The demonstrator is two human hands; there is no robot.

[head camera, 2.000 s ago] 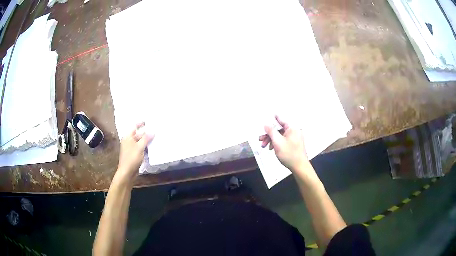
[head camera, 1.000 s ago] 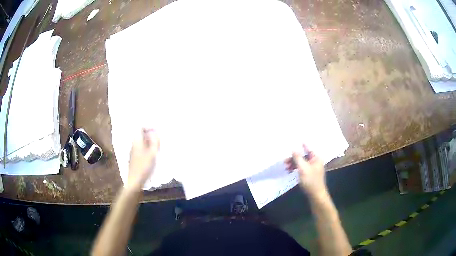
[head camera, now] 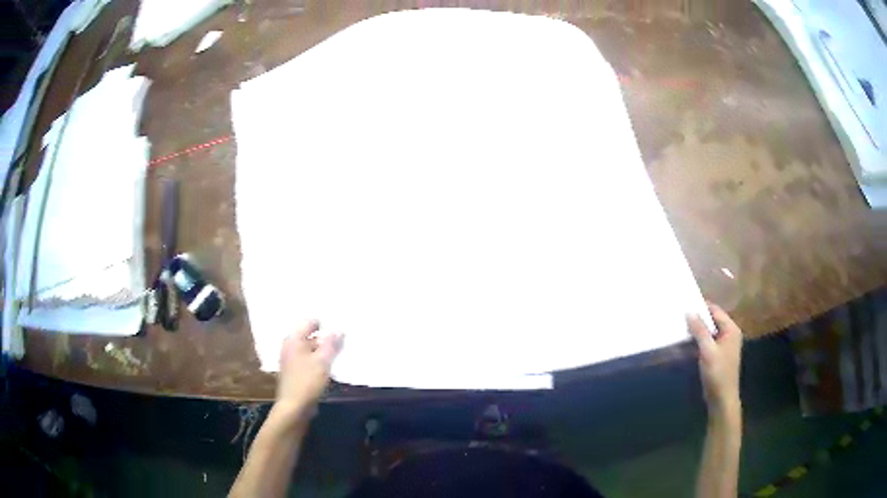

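Observation:
A large white fabric panel [head camera: 447,195] with a curved top lies on the brown table, overexposed to plain white, so its layers cannot be told apart. A straight white strip [head camera: 506,381] shows below its near edge. My left hand [head camera: 309,365] is at the panel's near left, fingers bent at its edge; whether it grips the cloth is unclear. My right hand [head camera: 718,350] pinches the panel's near right corner between thumb and fingers.
Fabric shears [head camera: 168,233] and a black-and-white handheld item [head camera: 197,289] lie left of the panel. A left pile [head camera: 92,214] of white sheets is beyond them. Another white pile [head camera: 836,88] is at the far right. A red laser line crosses the table [head camera: 768,195].
My right hand has moved right to the panel's corner. My left hand has moved slightly nearer the front edge. The angled white sheet that stuck out under my right hand no longer shows there.

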